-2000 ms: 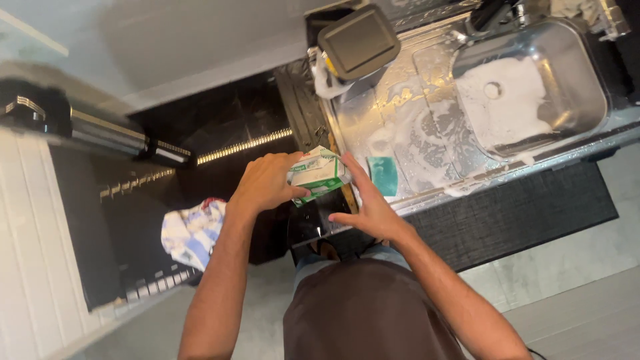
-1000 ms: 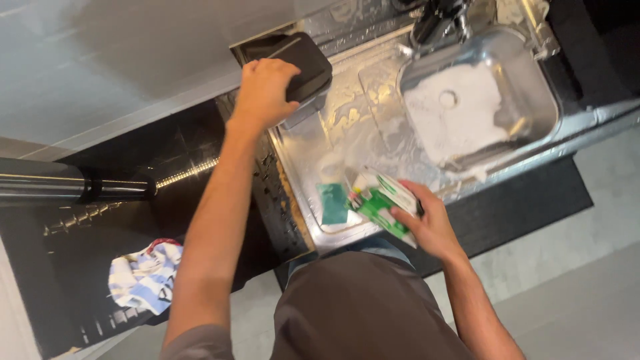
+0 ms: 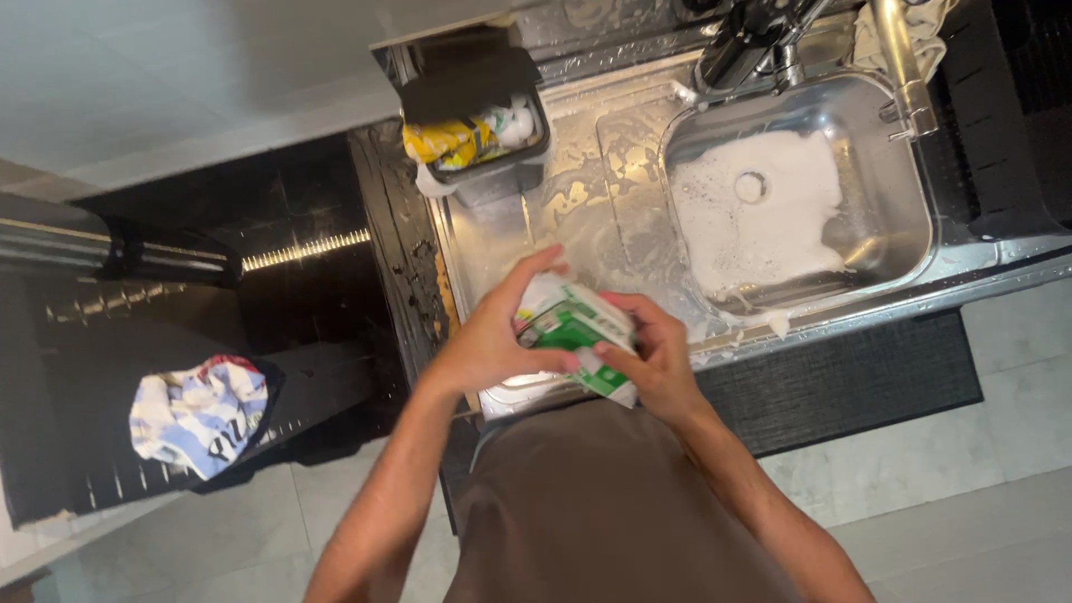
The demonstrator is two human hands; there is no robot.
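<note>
A green and white carton (image 3: 590, 339) is between my two hands, over the near left end of the wet steel drainboard (image 3: 578, 209). My left hand (image 3: 502, 331) touches its left side with fingers and thumb spread. My right hand (image 3: 657, 356) grips its right side between thumb and fingers. Beyond them, at the back left of the drainboard, stands a dark waste bin (image 3: 502, 180) with its lid (image 3: 465, 75) raised; yellow and white wrappers (image 3: 465, 142) show inside. The green sponge of the earlier frames cannot be seen.
The steel sink (image 3: 888, 201) at the right holds white foam (image 3: 754, 218), with a black tap (image 3: 745, 50) behind it. A beige cloth (image 3: 913, 42) hangs at the back right. On the dark counter at the left lies a crumpled patterned cloth (image 3: 201, 410). A dark mat (image 3: 846, 377) lies on the floor.
The bin's lid, shut one second ago under my left hand, is raised. My left hand has come back from the bin to the carton, which my right hand alone held then.
</note>
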